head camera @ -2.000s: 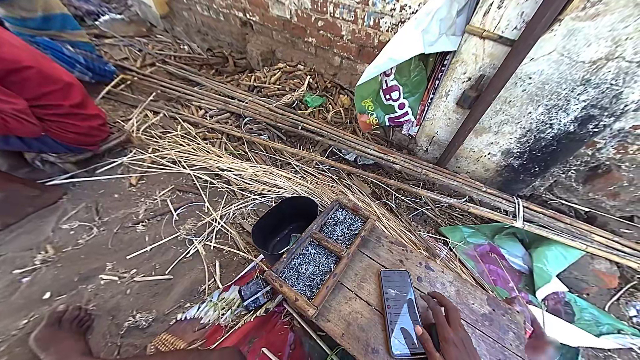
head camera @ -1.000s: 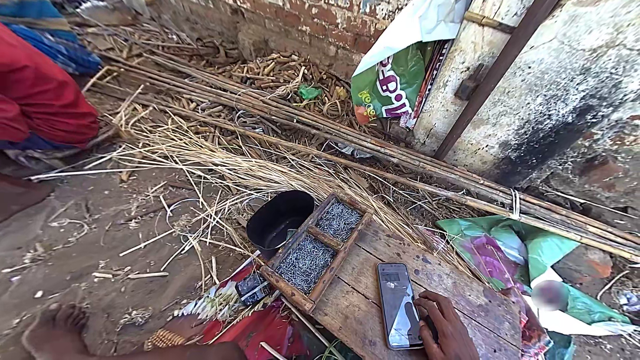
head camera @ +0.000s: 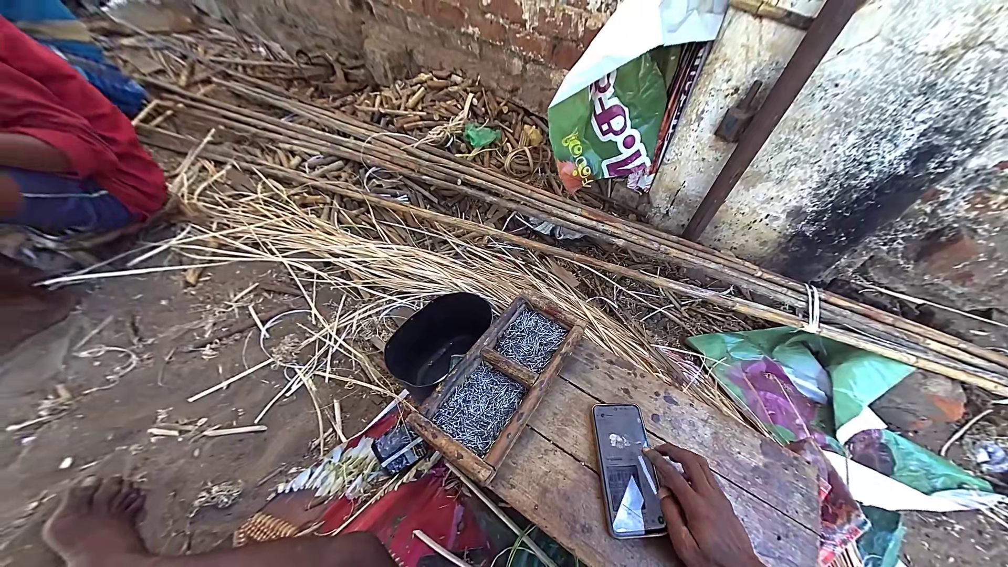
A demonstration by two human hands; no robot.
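Note:
My right hand (head camera: 697, 504) rests on a low wooden board (head camera: 709, 433), its fingertips at the right edge of a smartphone (head camera: 628, 472) that lies face up with its screen lit. The hand does not grip the phone. On the board's left end sits a two-compartment wooden tray (head camera: 516, 368) full of small metal nails (head camera: 480, 405). A black pot (head camera: 437, 339) stands against the tray's far left side. My left hand is not in the frame.
Long bamboo poles (head camera: 472, 228) and thin split strips (head camera: 378, 264) lie across the ground. A person in red cloth (head camera: 87, 118) sits at the left. A bare foot (head camera: 94, 520) is at lower left. Plastic sheeting (head camera: 795, 386) lies at right, beside a stained wall (head camera: 890, 157).
The fingers of my right hand have shifted slightly at the phone's edge. The phone's screen shows a different picture from two seconds ago. The tray and pot have stayed in place.

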